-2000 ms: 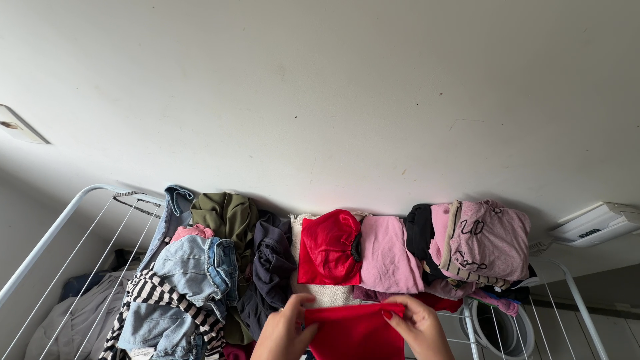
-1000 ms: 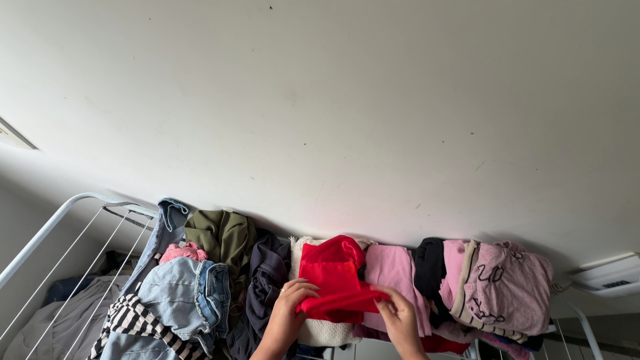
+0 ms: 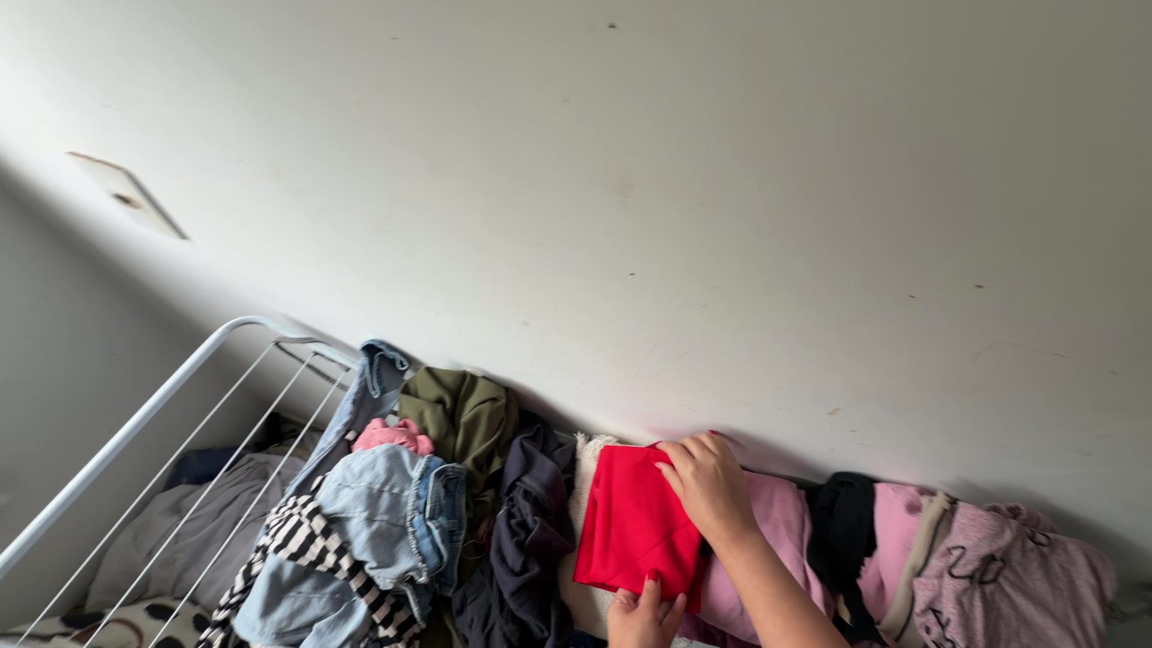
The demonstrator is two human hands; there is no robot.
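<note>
A folded red cloth [image 3: 630, 526] lies over a cream knitted piece [image 3: 589, 576] on the drying rack, between dark navy fabric [image 3: 531, 531] and a pink garment [image 3: 774, 540]. At its lower edge my left hand [image 3: 645, 619] pinches the cloth between thumb and fingers; only the fingers show above the frame's bottom. My right hand [image 3: 706, 481] reaches over the cloth's upper right corner, fingers on its top edge and thumb on its face. Whether more red fabric lies beneath is hidden.
The white rack's frame [image 3: 135, 432] rises at left, near light denim [image 3: 369, 504], a black-and-white striped cloth [image 3: 315, 540] and an olive garment [image 3: 459, 414]. Black fabric [image 3: 841, 522] and pink clothes with lettering [image 3: 1017, 567] sit at right. A pale wall [image 3: 630, 225] stands behind.
The red cloth, held up near the bottom earlier, now lies flat on the row of clothes as a folded rectangle. My right hand has moved up to its far corner. The view has tilted.
</note>
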